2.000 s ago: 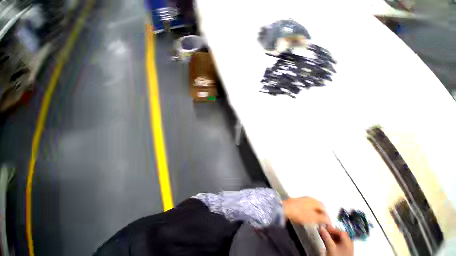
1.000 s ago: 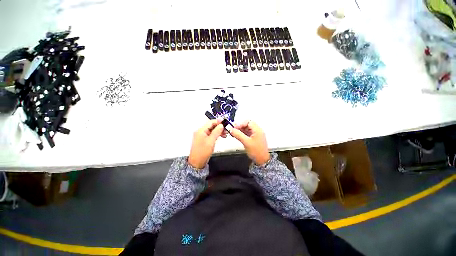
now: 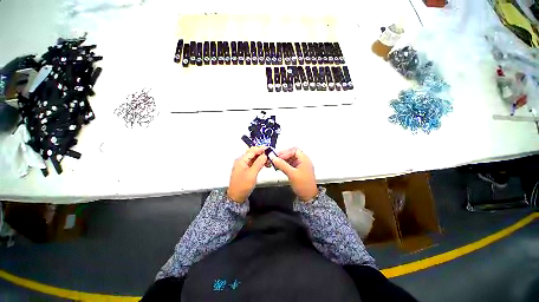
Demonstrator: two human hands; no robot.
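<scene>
My left hand (image 3: 245,172) and my right hand (image 3: 299,171) meet at the table's front edge. Both hold one small black strap tab (image 3: 271,154) between their fingertips. Any metal part on it is too small to tell. A small cluster of black tabs with shiny hardware (image 3: 263,129) lies just beyond my fingers. Black tabs stand side by side in two rows (image 3: 260,52) on the pale layout board (image 3: 221,82). A sparse pile of thin silver rings (image 3: 137,108) lies to the left. A dense pile of blue-silver metal clips (image 3: 421,110) lies to the right.
A large heap of black tabs (image 3: 61,100) covers the table's left side, beside a dark bag. Grey hardware (image 3: 404,59) and a brown jar (image 3: 387,39) with a pale top are at the back right. Clear plastic bags (image 3: 513,79) lie far right. Open cartons (image 3: 414,212) stand under the table.
The view has swung from the aisle and the table's left side to face the table squarely. Over the last second, both hands stay together at the tab, with only slight finger movement.
</scene>
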